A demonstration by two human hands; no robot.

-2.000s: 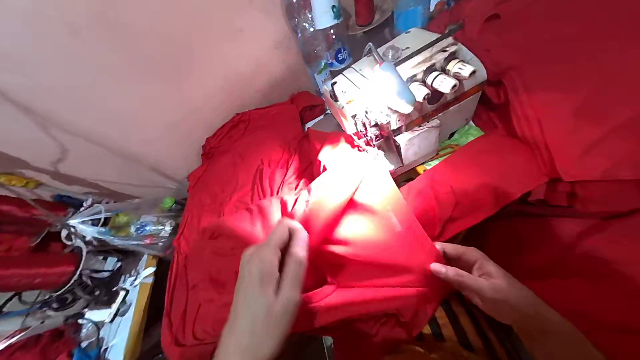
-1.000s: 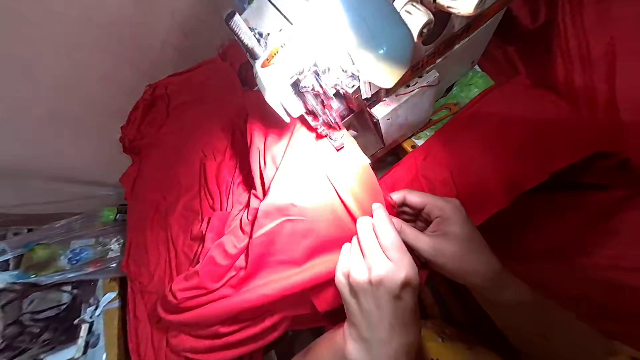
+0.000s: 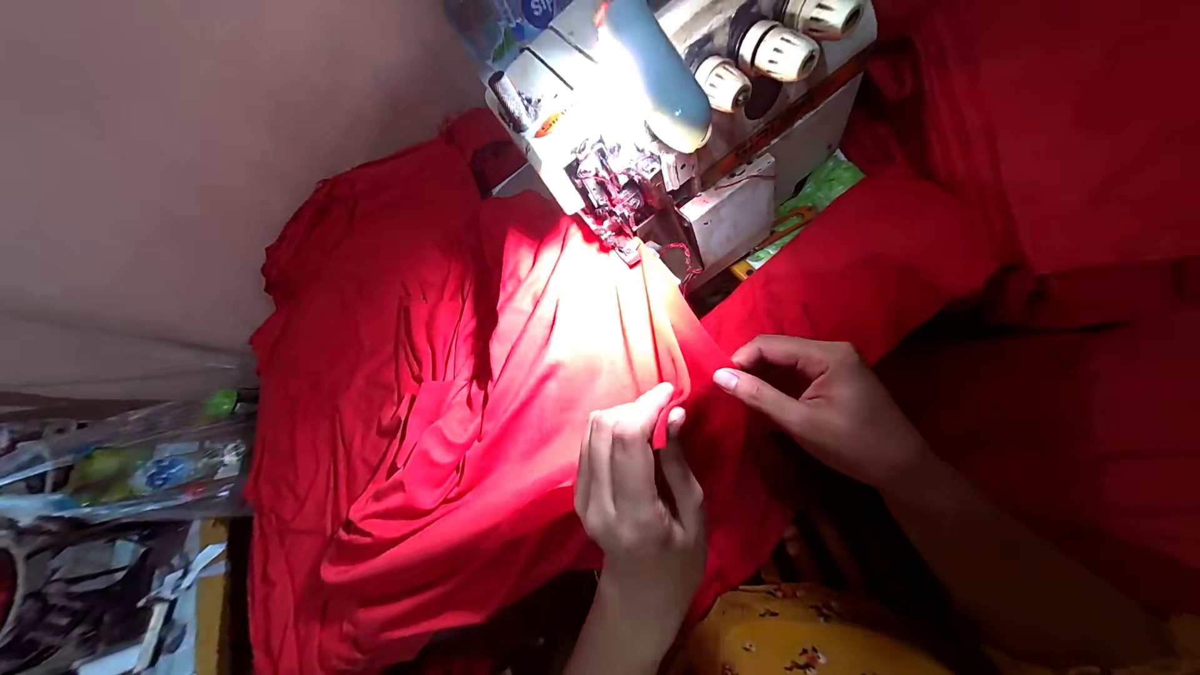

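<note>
Red fabric point(image 3: 562, 403) runs from under the presser foot point(image 3: 623, 248) of a white overlock sewing machine point(image 3: 731, 202) down toward my body. My left hand point(image 3: 642, 478) pinches a fold near the fabric's edge between thumb and fingers, below the foot. To the right of it, my right hand point(image 3: 816, 398) holds the edge of the same cloth between thumb and forefinger. A bright lamp glare washes out the cloth close to the needle area, so the stitching there cannot be made out. Red thread hangs beside the foot.
More red cloth point(image 3: 1078, 169) is heaped on the right. Tension dials point(image 3: 778, 52) top the machine, with a plastic bottle point(image 3: 483, 33) behind it. At the left lie a clear plastic bottle point(image 3: 159, 469) with a green cap and a cluttered box of scraps point(image 3: 94, 572). A pale wall stands behind.
My left hand, flat on the cloth's left part two seconds ago, now pinches its edge near my right hand. Since one second ago the hands have moved apart a little. The view has shifted.
</note>
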